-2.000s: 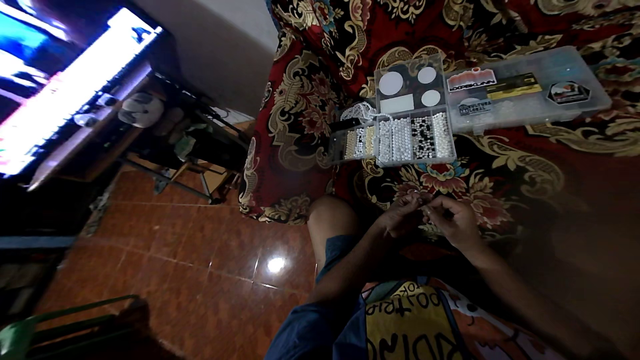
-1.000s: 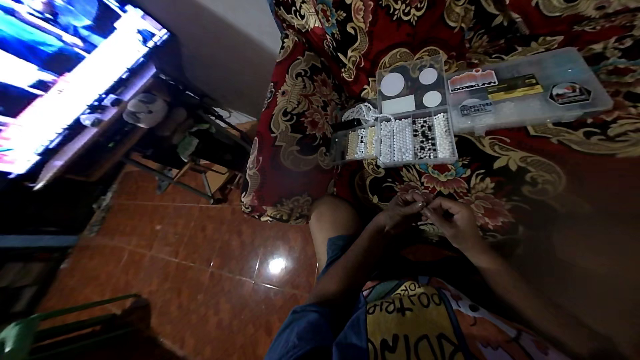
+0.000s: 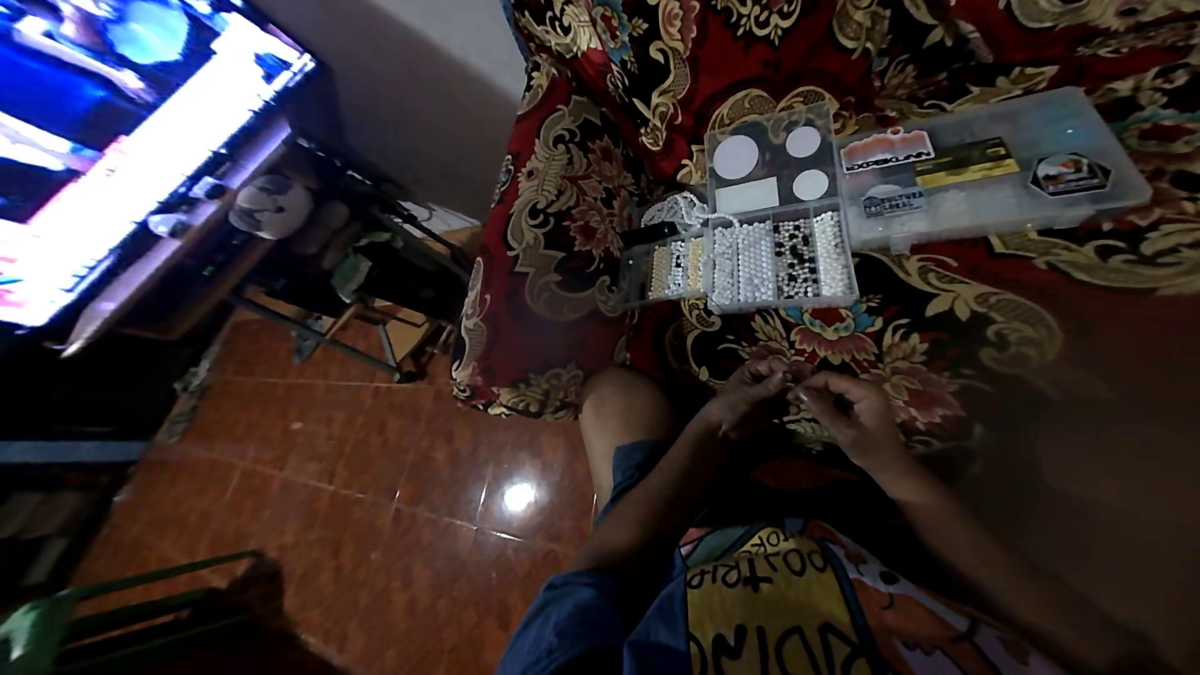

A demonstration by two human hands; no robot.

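Note:
My left hand and my right hand meet above the patterned sofa cover, fingertips pinched close together. Whatever lies between the fingers is too small and dark to make out. Just beyond them an open clear plastic bead box holds rows of white, clear and black-and-white beads, its lid tilted back. A smaller box of yellowish and white beads adjoins its left side. White bead strands lie across the back of both.
A larger translucent plastic case with stickers lies at the right on the red floral sofa cover. A lit television stands at the upper left, with a cap beside it. Below spreads a tiled floor; a green metal frame is at lower left.

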